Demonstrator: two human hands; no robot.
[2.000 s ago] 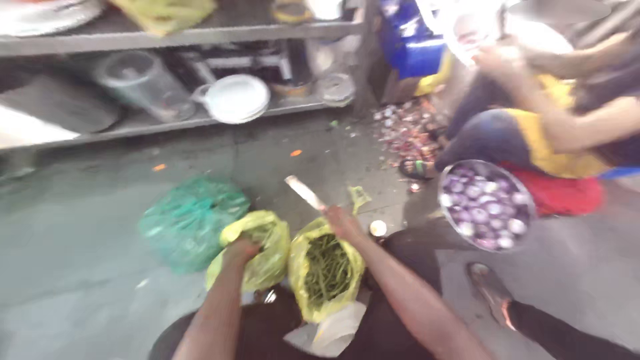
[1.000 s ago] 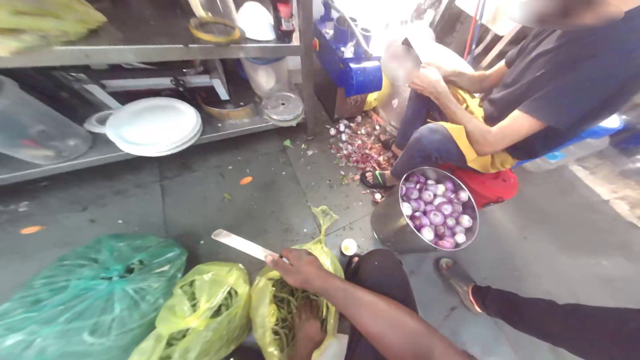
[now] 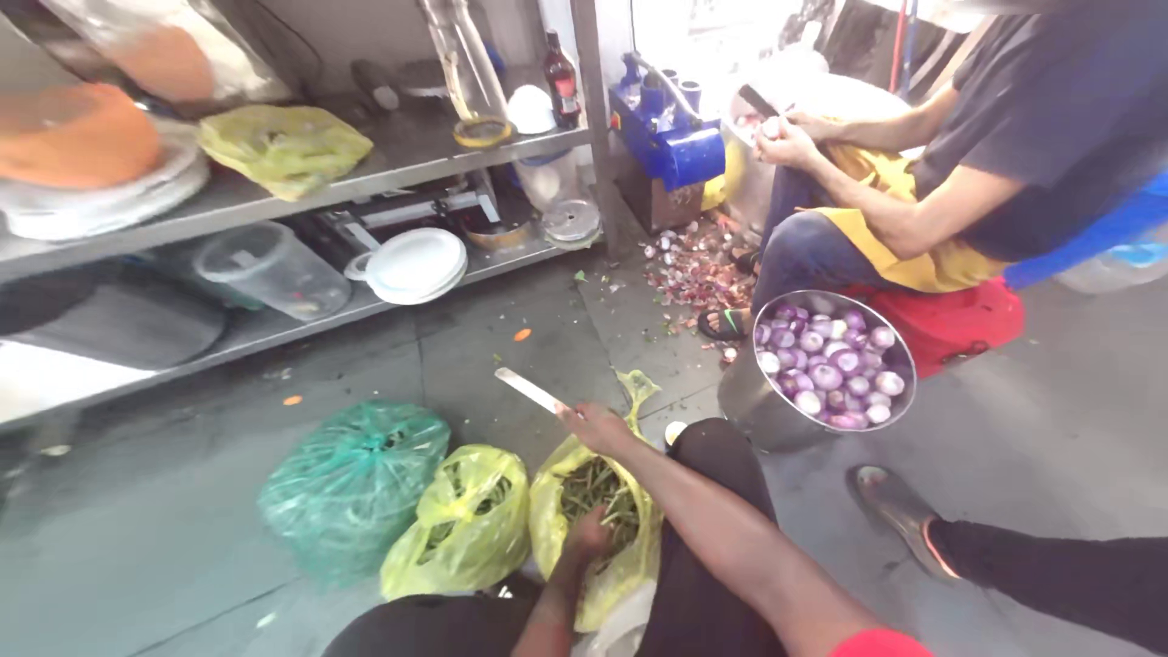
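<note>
My right hand (image 3: 598, 427) is closed on a knife (image 3: 529, 390), its pale blade pointing up and left over the floor. Below it stands a yellow plastic bag (image 3: 547, 497) with its mouth spread, filled with green beans (image 3: 598, 488). My left hand (image 3: 589, 538) reaches down into the beans; its fingers are partly hidden, so whether they grip any is unclear. Touching that bag on the left is another yellow bag (image 3: 474, 520) with green contents, and beyond it a knotted teal plastic bag (image 3: 360, 484).
A metal pot (image 3: 776, 411) of peeled red onions (image 3: 826, 376) stands at right. Behind it a seated person (image 3: 931, 173) holds a knife and an onion. Onion peelings (image 3: 698, 274) litter the floor. A metal shelf (image 3: 411, 178) with containers runs along the back left. Another person's foot (image 3: 899, 516) is at right.
My left hand was at the other yellow bag two seconds ago; it is now in the bag of green beans. My right hand keeps the knife. The view has shifted.
</note>
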